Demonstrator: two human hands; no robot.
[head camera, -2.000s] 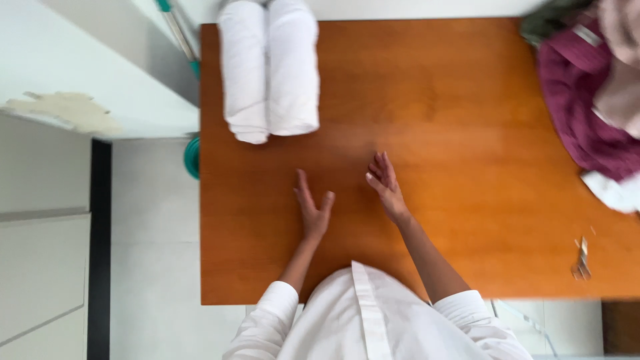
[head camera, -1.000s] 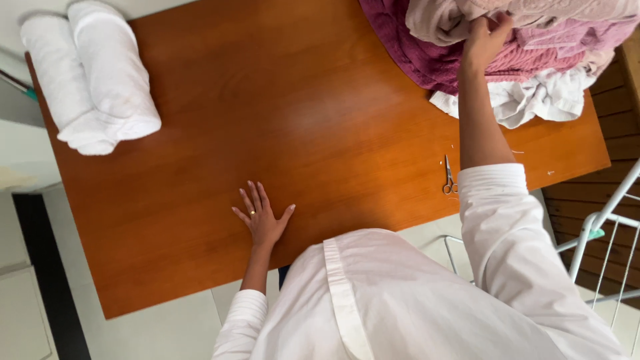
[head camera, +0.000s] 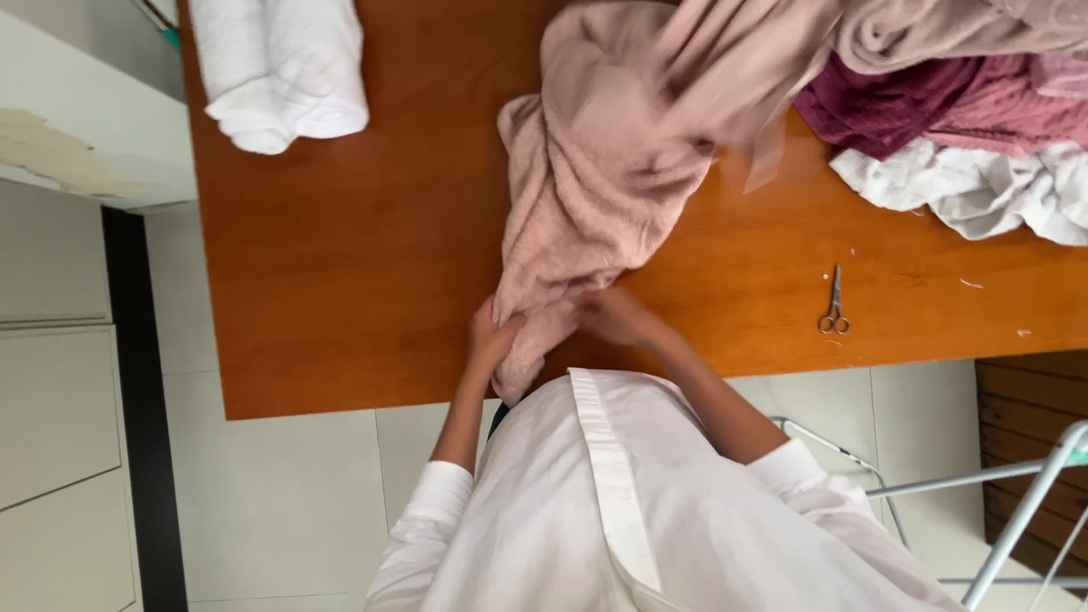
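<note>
A crumpled pink-beige towel (head camera: 595, 170) lies stretched across the middle of the wooden table (head camera: 365, 255), its upper part blurred and reaching toward the cloth pile at the upper right. My left hand (head camera: 495, 333) grips its near end, close to the table's front edge. My right hand (head camera: 614, 314) is on the same towel, just right of the left one; its fingers are blurred and partly hidden by cloth, though they seem to pinch the edge. Two rolled white towels (head camera: 280, 76) lie side by side at the table's upper left.
Small scissors (head camera: 835, 302) lie on the right part of the table, with thread bits around them. Behind them are a maroon cloth (head camera: 892, 102), a pink cloth (head camera: 994, 102) and a crumpled white cloth (head camera: 952, 183). A metal rack (head camera: 1011, 510) stands at the lower right.
The right hand, at the pile a second ago, has come back toward the body. The pink-beige towel now lies across the table's middle. The left hand, flat on the table before, now holds its end.
</note>
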